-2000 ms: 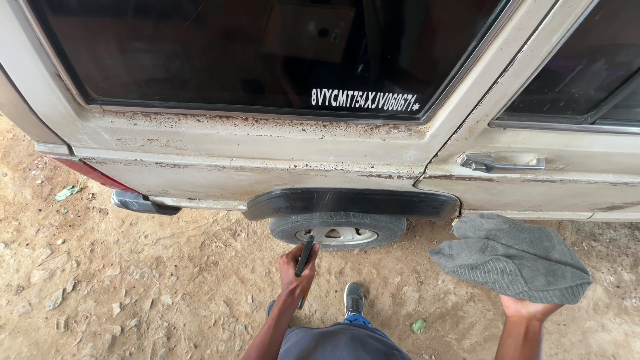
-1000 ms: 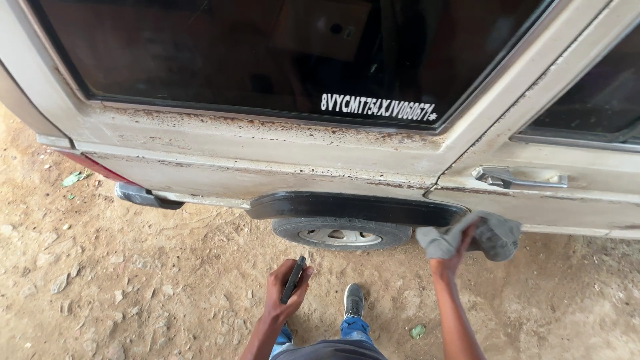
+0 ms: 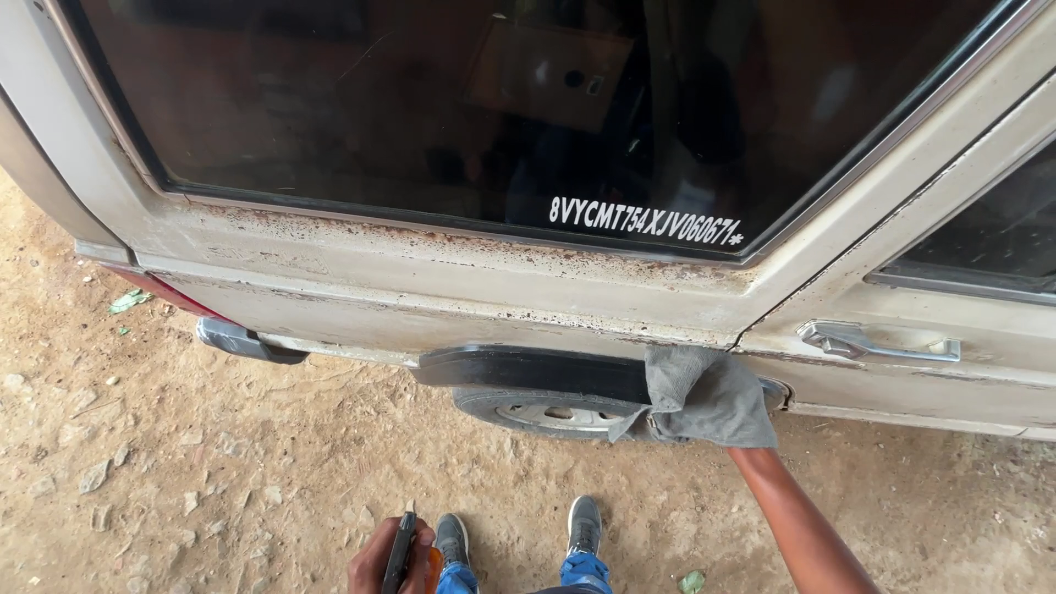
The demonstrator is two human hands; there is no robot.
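My left hand (image 3: 389, 554), low in the view, is closed around a black-handled tool (image 3: 400, 551) with a short pale tip; something orange shows beside the fingers. A grey ribbed cloth (image 3: 716, 400) covers my right hand, so its fingers are hidden, and the right forearm (image 3: 796, 511) comes out below it. The cloth lies against the front end of the black wheel-arch flare (image 3: 536, 371) and hangs over part of the tyre (image 3: 487, 406). This flare is on the side of an off-white, rust-spotted vehicle (image 3: 462, 289).
Above the flare is a dark side window (image 3: 371, 124) bearing white characters. A metal door handle (image 3: 879, 342) juts out at the right, and a bumper end (image 3: 247, 340) at the left. My shoes (image 3: 584, 524) stand on dirt ground with small stones (image 3: 95, 476).
My right hand, with the cloth, has moved left from beyond the flare's front end onto it. The cloth now covers that hand, which showed on top of it a second ago. The left hand is lower.
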